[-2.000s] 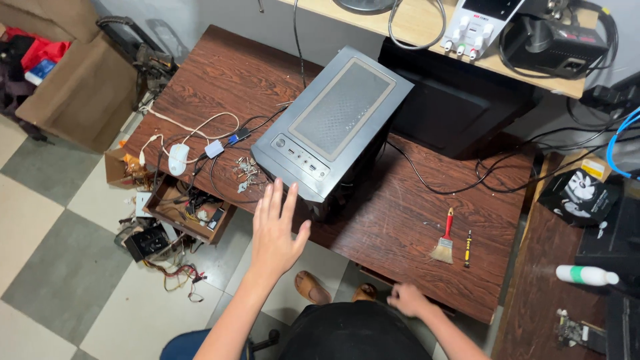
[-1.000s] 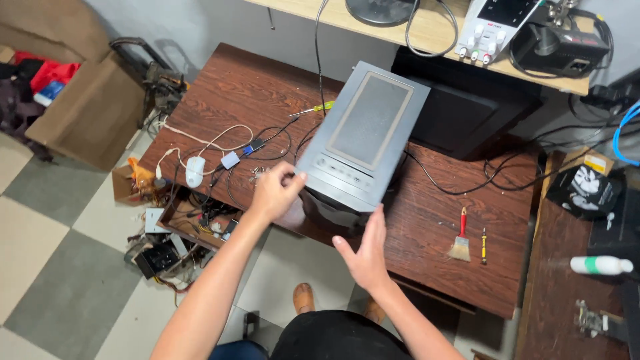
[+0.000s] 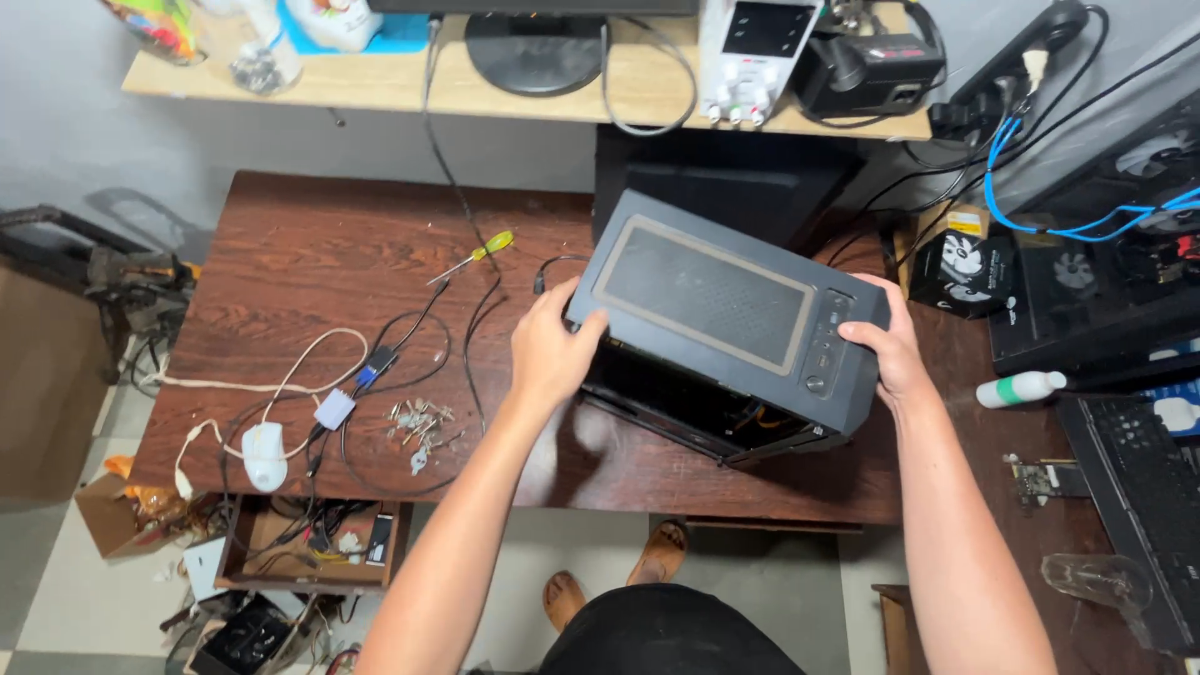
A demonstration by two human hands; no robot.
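A black desktop computer case stands upright on the brown wooden table, its mesh top panel and row of ports facing me. Its near side is uncovered, and the inside looks dark with a few wires. My left hand grips the top edge at the case's left end. Around the right end, beside the ports, my right hand is closed with its thumb on top. Left of the case lie a screwdriver with a yellow-green handle, a pile of loose screws and a white computer mouse.
Cables and a blue video connector lie on the table's left part. Behind the case stands a dark panel under a shelf. An open drawer juts out at front left. A white bottle lies at right.
The case has turned so that its port end points right and its uncovered side faces me. My left hand now holds the end opposite the ports, and my right hand the port end.
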